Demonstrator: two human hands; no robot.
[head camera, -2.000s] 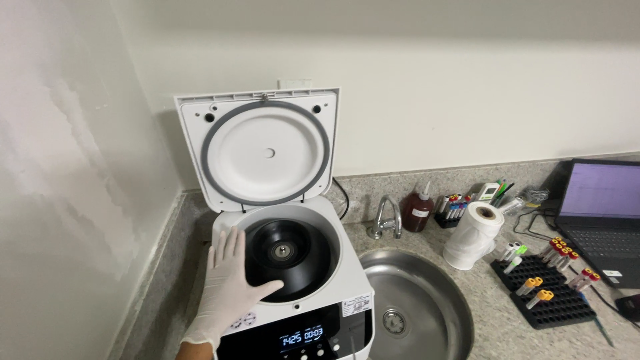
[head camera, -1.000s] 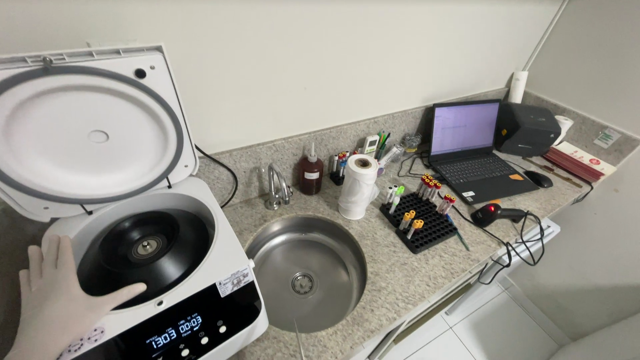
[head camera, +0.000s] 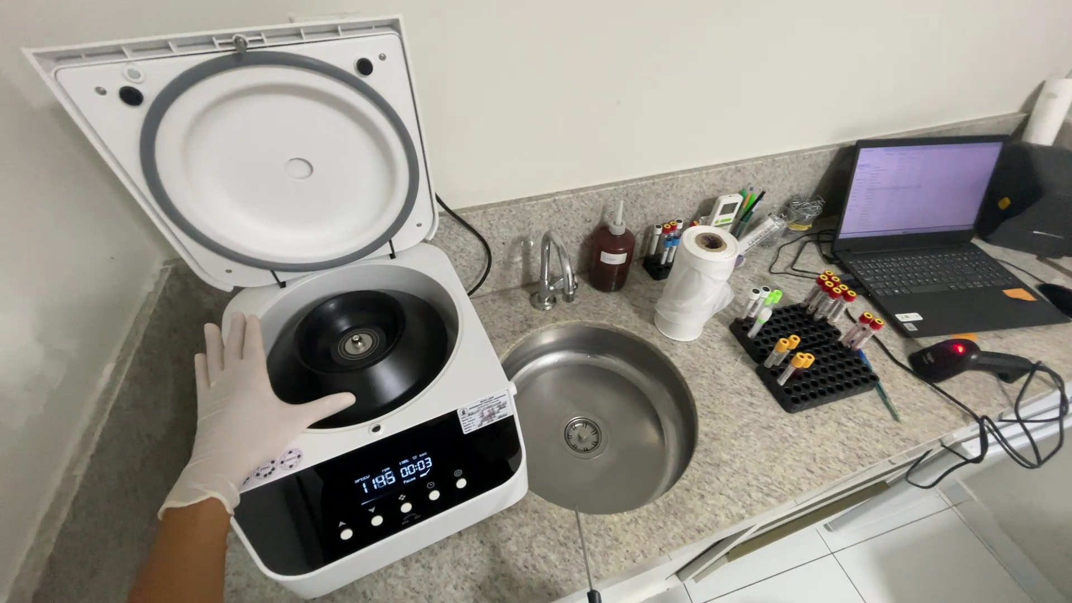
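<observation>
A white benchtop centrifuge (head camera: 494, 293) stands at the left with its lid (head camera: 293, 167) raised. Its round black rotor (head camera: 368, 368) lies exposed in the bowl, and the lit display (head camera: 394, 477) on the black front panel shows digits. My left hand (head camera: 251, 398), in a pale latex-like glove, is spread over the left front rim of the bowl, thumb reaching over the rotor's edge; it holds nothing. Whether the thumb touches the rotor cannot be told. My right hand is out of view.
Right of the centrifuge are a round steel sink (head camera: 620, 469), a tap (head camera: 553, 272), a brown bottle (head camera: 611, 258) and a plastic-wrapped roll (head camera: 695, 285). Further right are a black tube rack (head camera: 816, 368) with capped tubes, a laptop (head camera: 930, 226) and a barcode scanner (head camera: 946, 358) with a coiled cable.
The number at the left of the display has dropped, while the lid stays raised. My left hand remains spread at the bowl's rim. The view has swung right, then partly back left.
</observation>
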